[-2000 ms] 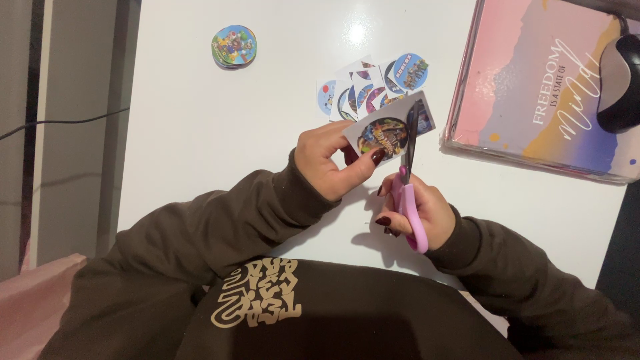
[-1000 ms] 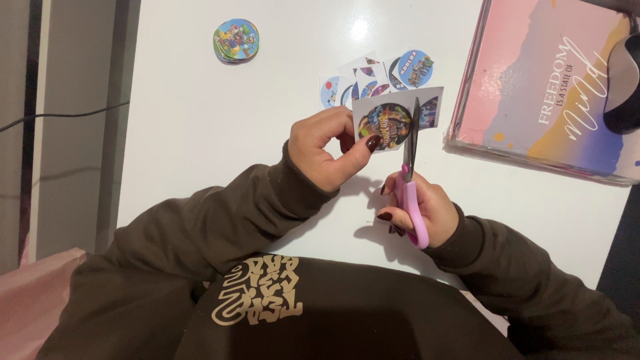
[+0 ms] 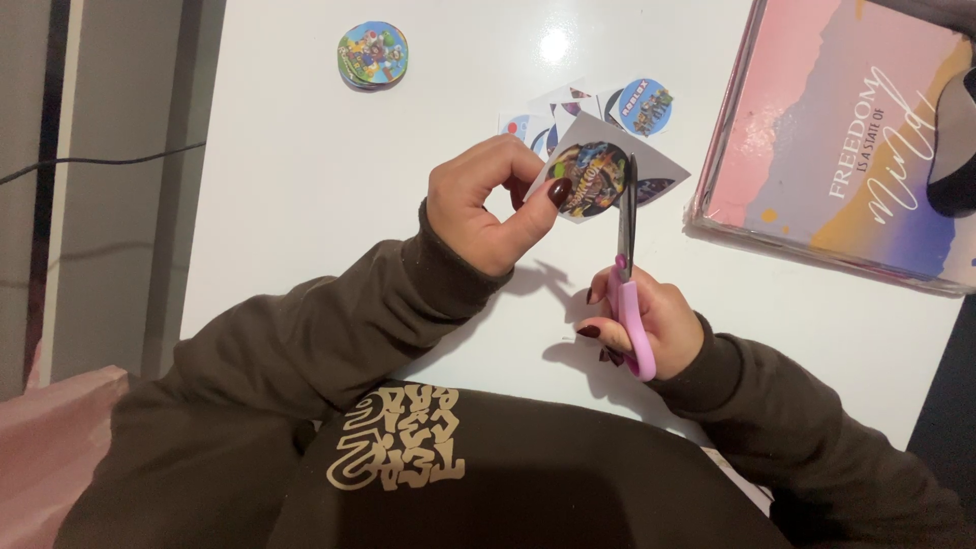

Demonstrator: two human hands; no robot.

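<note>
My left hand (image 3: 496, 202) pinches a piece of white paper (image 3: 659, 164) printed with a dark, colourful round picture (image 3: 591, 179). My right hand (image 3: 648, 324) has its fingers in the handles of pink-handled scissors (image 3: 629, 267). Their blades lie at the right edge of the round picture, across the paper. Behind the paper is a pile of paper cutouts (image 3: 560, 107), partly hidden, with a blue round cutout (image 3: 646, 107) at its right. A stack of round cutouts (image 3: 374, 53) with cartoon figures sits farther back on the left.
All of this is on or above a white table (image 3: 290, 198). At the right lies a pink, blue and yellow cover with large lettering (image 3: 808, 137), with a black and grey object (image 3: 957, 145) on it. A dark cable (image 3: 114, 162) runs at the left.
My left hand has turned the piece of paper, which now stands cornerwise to the scissors. The scissors remain in my right hand at the edge of the round picture.
</note>
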